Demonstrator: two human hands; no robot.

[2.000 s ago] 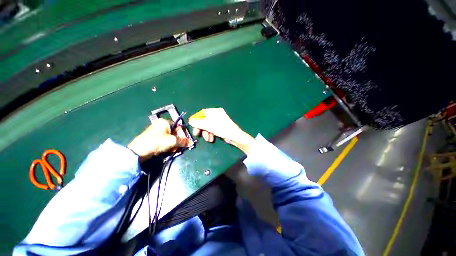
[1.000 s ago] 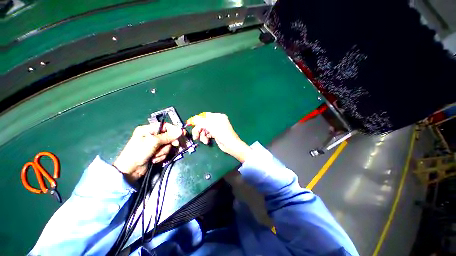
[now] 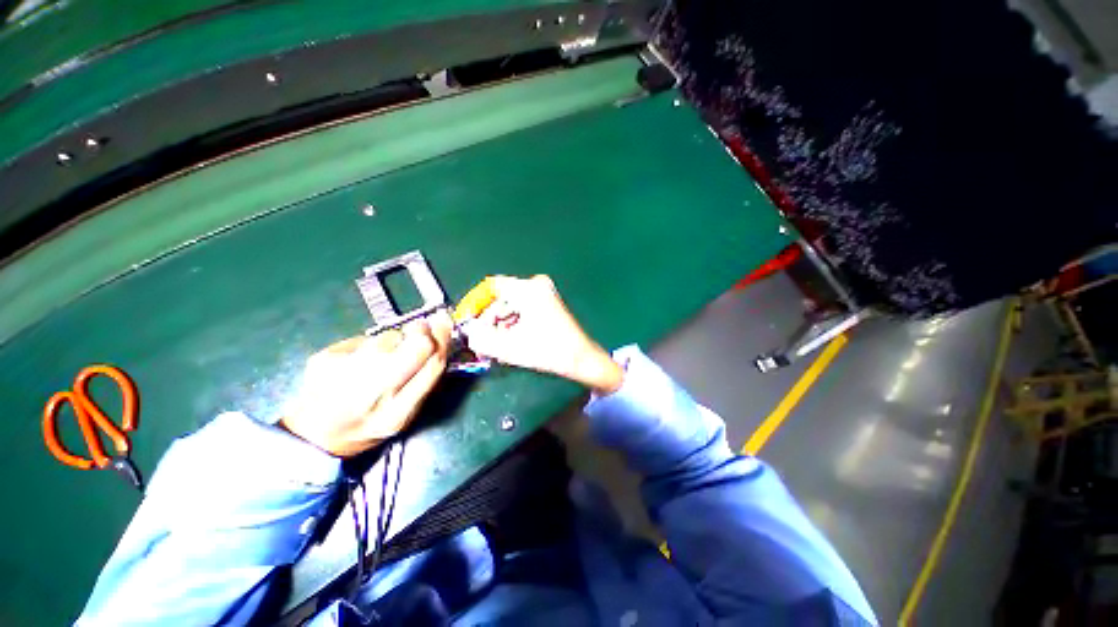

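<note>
A silver-grey wire-arranging fixture [image 3: 427, 279] lies on the green bench, its open rectangular window end pointing away from me. My left hand [image 3: 368, 390] covers its near end, fingertips pinched there; the fine wires are too small to make out. My right hand [image 3: 537, 328] grips a small yellow-orange-handled tool [image 3: 476, 299], its tip meeting my left fingertips at the fixture. Thin black cables [image 3: 389, 490] run from under my left hand toward the bench's near edge.
Orange-looped scissors [image 3: 92, 419] lie at the left on the bench [image 3: 589, 202]. The conveyor rail [image 3: 331, 110] runs beyond it. Hanging black cable stock [image 3: 907, 135] fills the upper right. A ribbed black cable bundle [image 3: 490, 505] is at the near bench edge.
My left hand has moved down off the window, which now shows fully, and lies flatter over the near end. Fewer black cables show below it. My right hand still holds the tool close by.
</note>
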